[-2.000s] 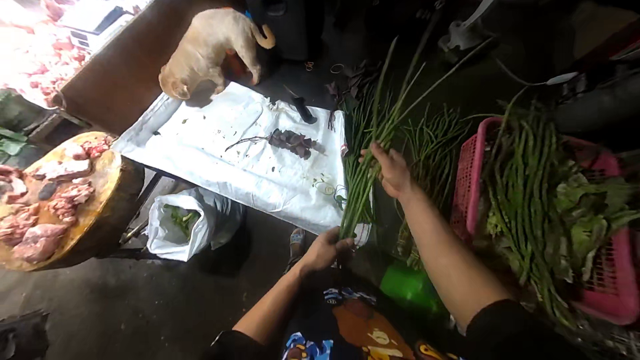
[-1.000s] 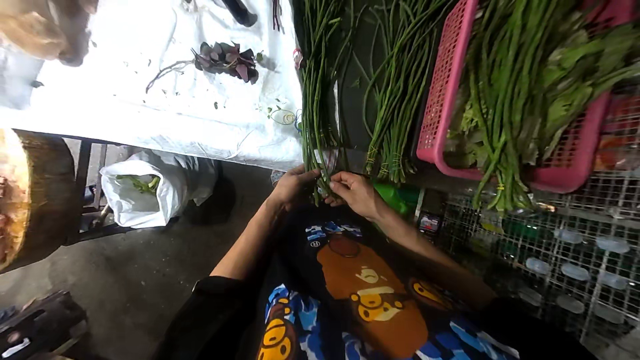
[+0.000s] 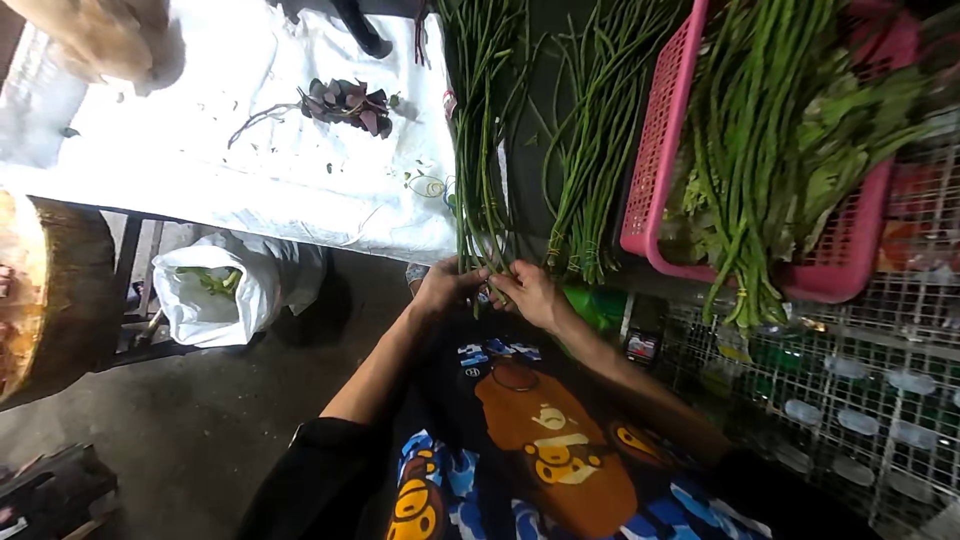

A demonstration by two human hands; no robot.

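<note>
Both my hands meet at the lower ends of long green beans, whose stalks stretch away along the right edge of a white sheet. My left hand grips the bean ends from the left, and my right hand pinches them from the right with thumb and fingers. Beside them to the right lie tied bundles of long beans. On the white sheet rest a sprig of purple leaves, thin rubber bands and a black handle.
A pink plastic basket at right holds leafy greens and more long beans. Below it stands a wire rack with bottles. At left are a white sack, a thick round wooden block and a tan animal.
Two seconds ago the beans were held up at a slant, my right hand higher on the stalks. Now both hands are together at the ends and the beans lie lower. The view has tilted down.
</note>
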